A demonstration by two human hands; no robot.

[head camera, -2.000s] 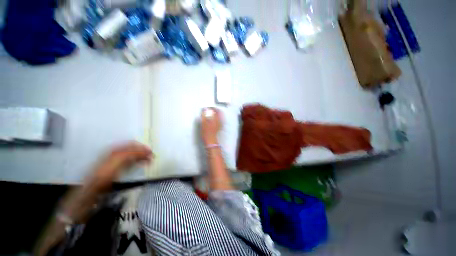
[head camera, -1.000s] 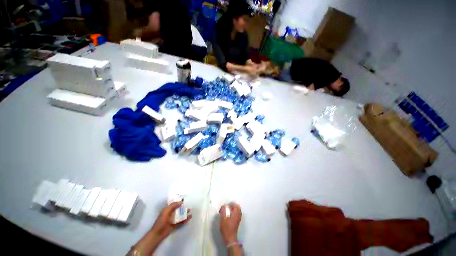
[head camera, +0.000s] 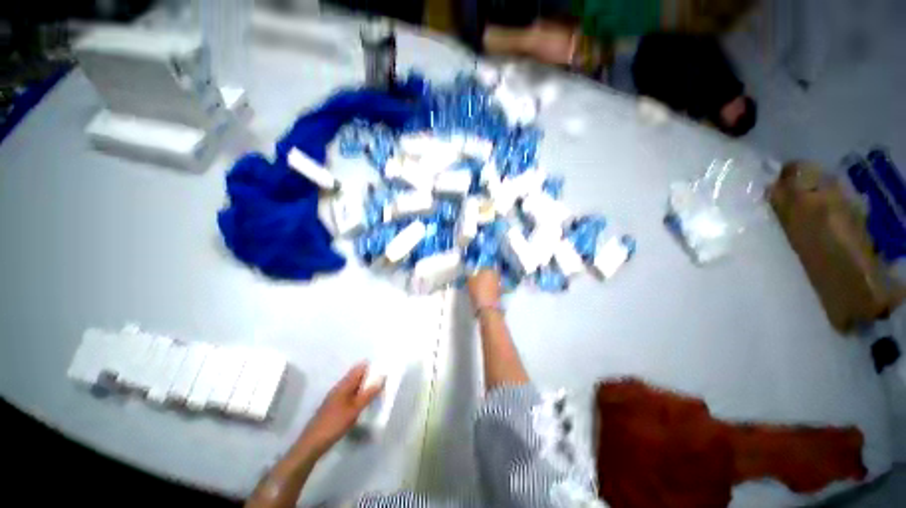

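My left hand (head camera: 350, 399) is at the near edge of the table, closed around a small white carton (head camera: 381, 402), which is blurred. My right hand (head camera: 485, 288) reaches to the near edge of the heap of blue items (head camera: 485, 248) and white cartons (head camera: 435, 270). Its fingertips are at the blue items and blurred, so whether it grips one cannot be told. A row of white cartons (head camera: 189, 375) stands side by side at the left, its edge uneven.
Blue cloth (head camera: 273, 218) lies left of the heap, a dark can (head camera: 378, 55) behind it. Stacked cartons (head camera: 149, 84) are at the far left. Rust-brown cloth (head camera: 656, 442) lies near right, a clear plastic bag (head camera: 707, 218) and brown carton (head camera: 830, 248) at right. People sit across the table.
My right hand has moved forward from the near table edge to the heap. My left hand still holds the white carton. The view has shifted slightly.
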